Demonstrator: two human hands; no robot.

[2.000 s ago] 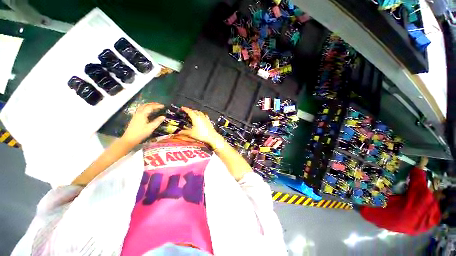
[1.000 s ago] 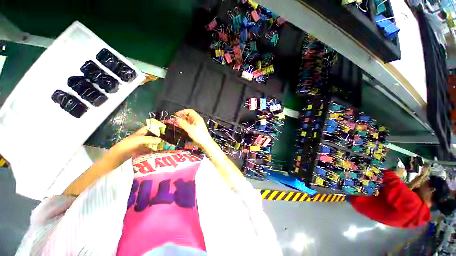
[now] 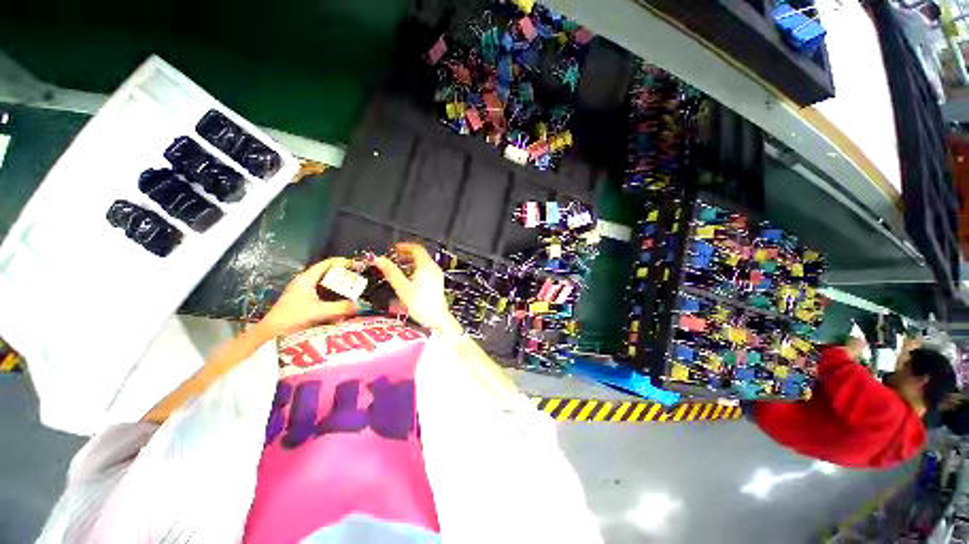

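My left hand and my right hand are close together just above the near edge of the black compartment tray. Between them is a dark clipped part with a pale binder clip on its left side and a small reddish clip near my right fingertips. My left hand grips the part's left end. My right thumb and fingers are pinched at its upper side; which clip they hold is unclear. Clipped parts with wire handles sit in the tray right of my right hand.
A white tray at the left holds several black parts. Loose clips are heaped at the far side. Stacked black trays of clipped parts stand right, beneath a raised shelf. A person in red is at the far right.
The part was low and covered by both hands two seconds ago. My hands have since turned it, exposing the pale clip. My right fingers have come lower and nearer my left hand. The camera view has shifted slightly.
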